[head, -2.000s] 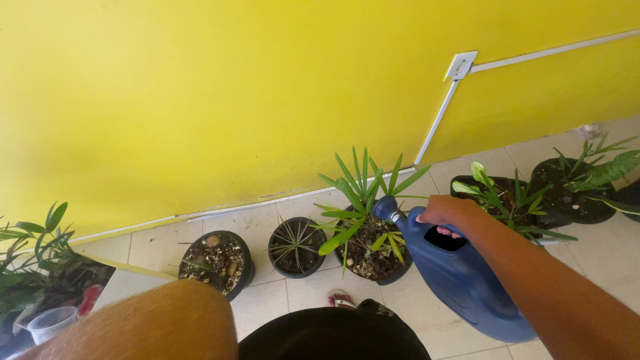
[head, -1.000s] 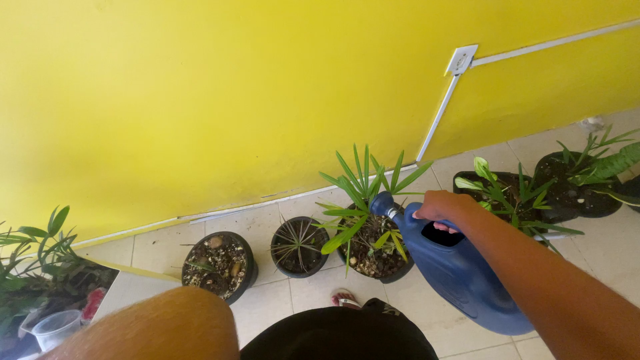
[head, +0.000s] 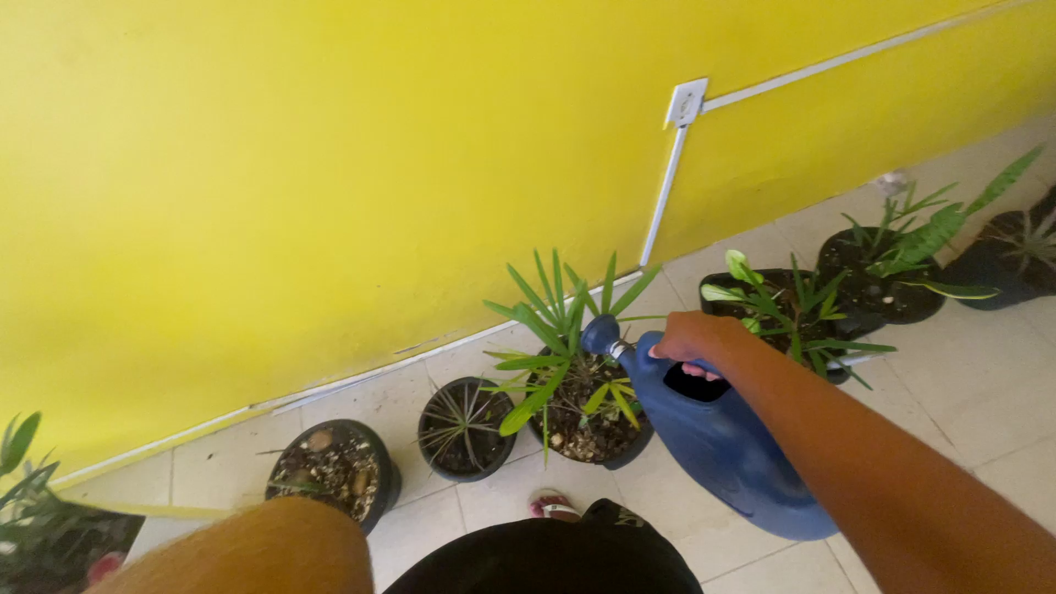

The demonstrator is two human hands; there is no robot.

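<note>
My right hand (head: 697,342) is closed round the handle of a blue plastic watering can (head: 718,445), whose body hangs below and to the right of my fingers. The can's spout head (head: 601,334) points left among the leaves of a palm-like plant (head: 553,330) in a round dark pot (head: 634,452). Whether water flows from it cannot be told. Of my left arm only the forearm or elbow (head: 247,549) shows at the bottom left; the left hand is out of view.
Left of the palm stand a small pot with a spiky plant (head: 466,429) and a pot with pebbles (head: 334,470). More potted plants (head: 784,313) line the right, along the yellow wall (head: 330,206) with its outlet (head: 686,102). My sandalled foot (head: 554,505) is on the tiles.
</note>
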